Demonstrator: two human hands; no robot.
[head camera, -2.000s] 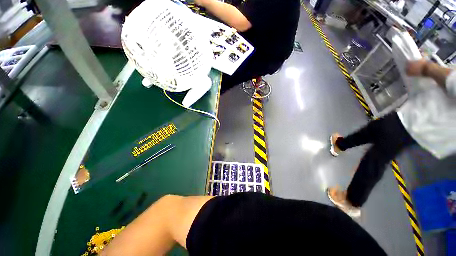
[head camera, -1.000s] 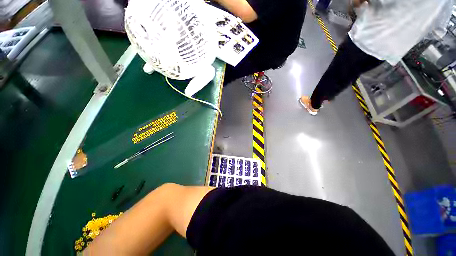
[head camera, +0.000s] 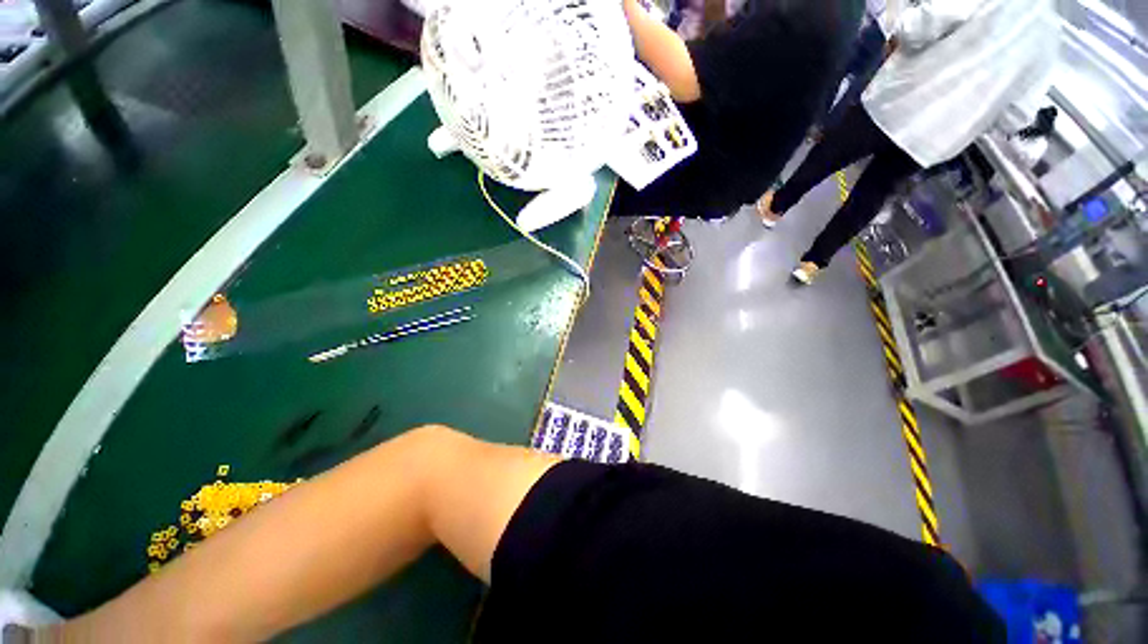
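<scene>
Neither of my hands is in view. My bare forearm, apparently the right, runs from a black sleeve to the lower left edge, where the hand is cut off. Loose yellow pieces (head camera: 227, 501) lie in a scattered pile on the green bench just beyond the forearm, which hides part of them. Yellow pieces in rows (head camera: 428, 286) lie on a clear strip (head camera: 296, 317) with an orange-brown spot at its left end. Tweezers (head camera: 390, 335) lie beside the rows. Two blurred small black pieces (head camera: 300, 428) lie between the tweezers and the pile.
A white desk fan (head camera: 535, 88) with a cable stands at the bench's far end. A foam tray (head camera: 579, 434) of dark parts shows beyond the bench edge. A seated person in black is behind the fan; another in a white top stands in the aisle. A pale rail (head camera: 189, 271) curves along the left.
The view has turned, so the bench things appear higher and the fan farther right. More of the forearm shows at lower left. The person in the white top has moved farther up the aisle.
</scene>
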